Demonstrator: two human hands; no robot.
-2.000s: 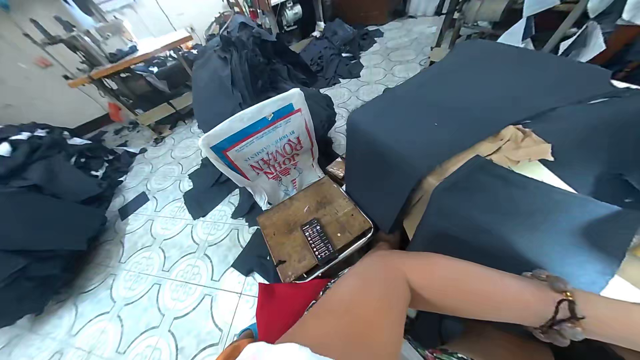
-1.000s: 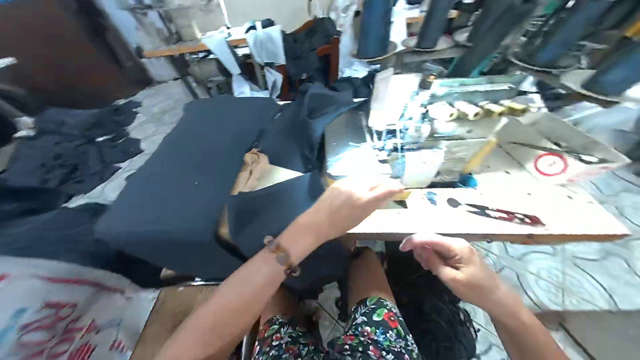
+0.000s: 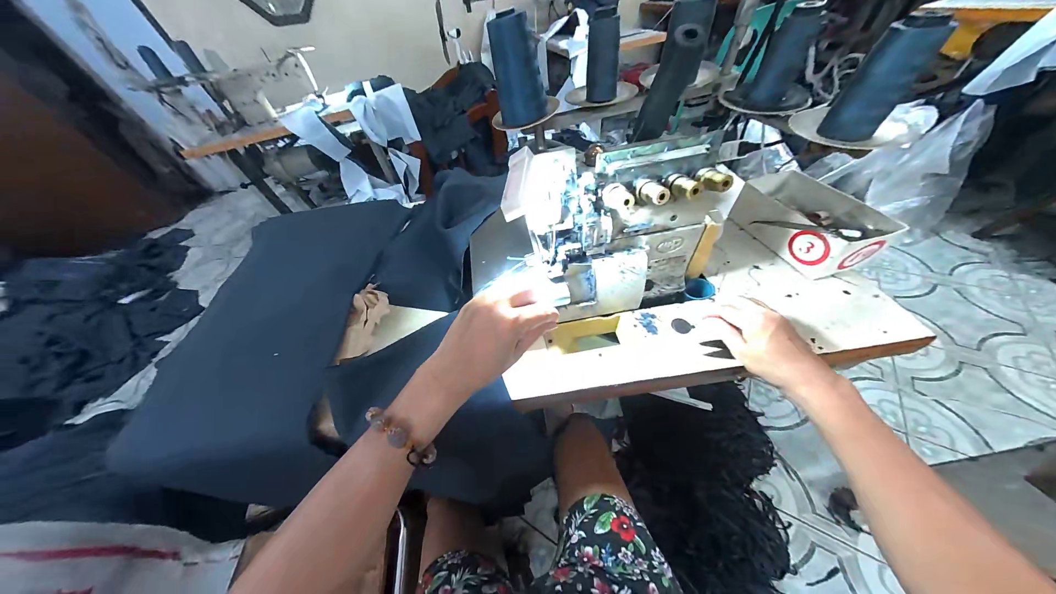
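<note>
A lit overlock sewing machine (image 3: pixel 619 247) stands on a white table (image 3: pixel 594 375). My left hand (image 3: pixel 499 326), with a beaded bracelet (image 3: pixel 400 436) on its wrist, is at the needle area, its fingers bent; glare hides whether they hold anything. My right hand (image 3: pixel 755 334) rests on the tabletop to the right, its fingers over a dark-tipped tool (image 3: pixel 719 350) that is mostly covered. Dark fabric panels (image 3: pixel 264 330) spread left of the machine, and one dark piece (image 3: pixel 396 379) lies under my left forearm.
Large dark thread cones (image 3: pixel 518 70) stand behind the machine. A white box (image 3: pixel 825 223) with tools sits at the back right. Black fabric trimmings (image 3: pixel 701 478) hang below the table edge. Brown paper (image 3: pixel 363 322) lies among the panels. A printed sack (image 3: pixel 115 561) is at lower left.
The view has swung right from the stool and sack to the machine. Since one second ago, my right hand has moved onto the tabletop, where scissors with red-and-black handles were lying.
</note>
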